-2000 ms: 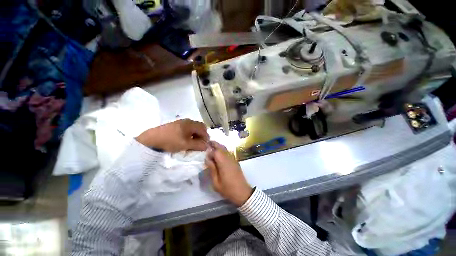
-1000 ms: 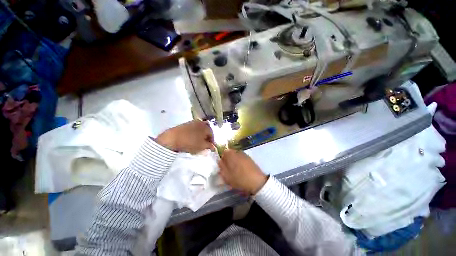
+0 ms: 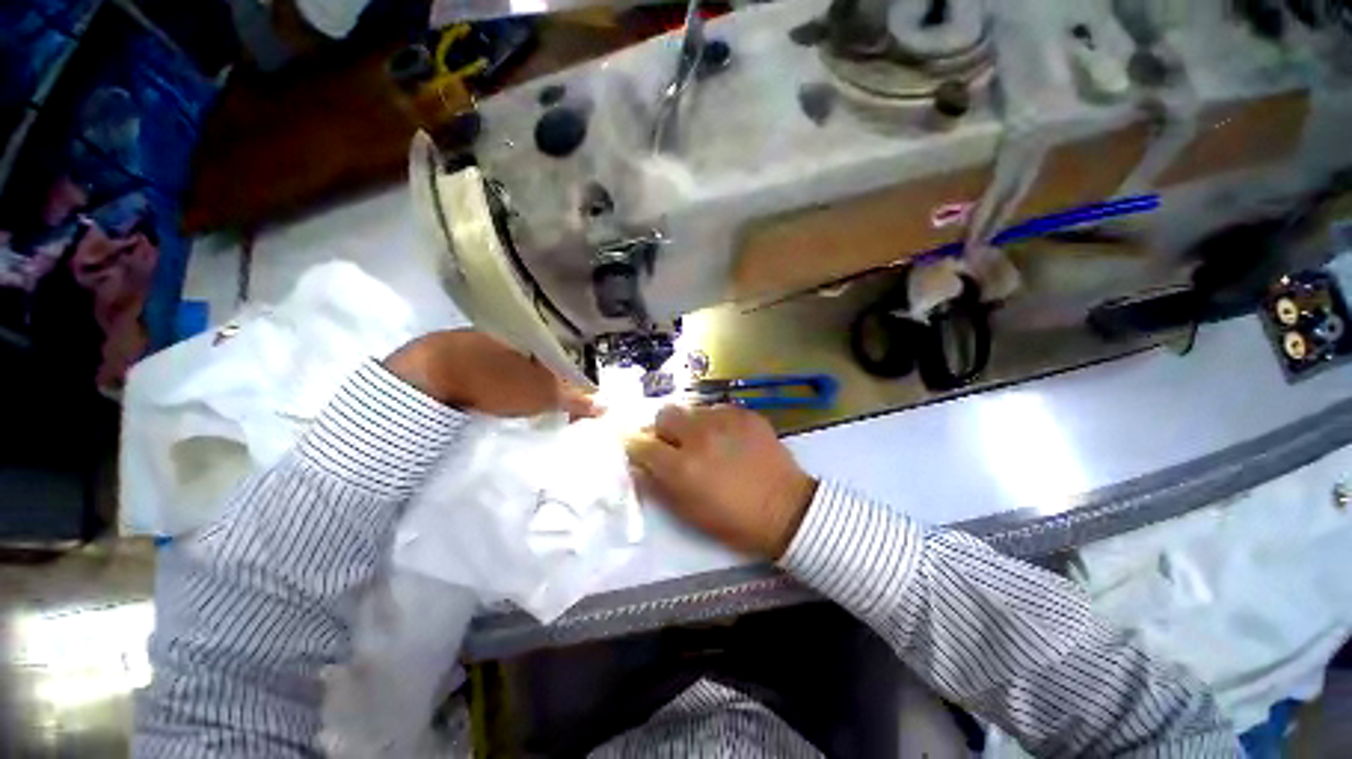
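Observation:
A white garment piece [image 3: 519, 512] lies bunched on the white table, its upper edge at the needle area [image 3: 641, 371] of the sewing machine [image 3: 875, 163]. My left hand [image 3: 482, 374] is left of the needle, fingertips on the cloth. My right hand [image 3: 727, 472] is just right of and below the needle, thumb and fingers closed on the cloth edge. Bright glare hides the fingertips and presser foot. A blue-handled tool [image 3: 786, 392] lies on the machine bed right of the needle.
More white cloth [image 3: 282, 356] lies at the left of the table. Black-handled scissors [image 3: 922, 338] and a blue pen [image 3: 1075, 220] are by the machine arm. A small tray of bobbins [image 3: 1305, 323] is at far right. White cloth [image 3: 1246, 578] hangs below the table's front edge.
The view has moved closer to the machine. Both hands have moved from in front of the needle up close to it with the cloth and lie flatter.

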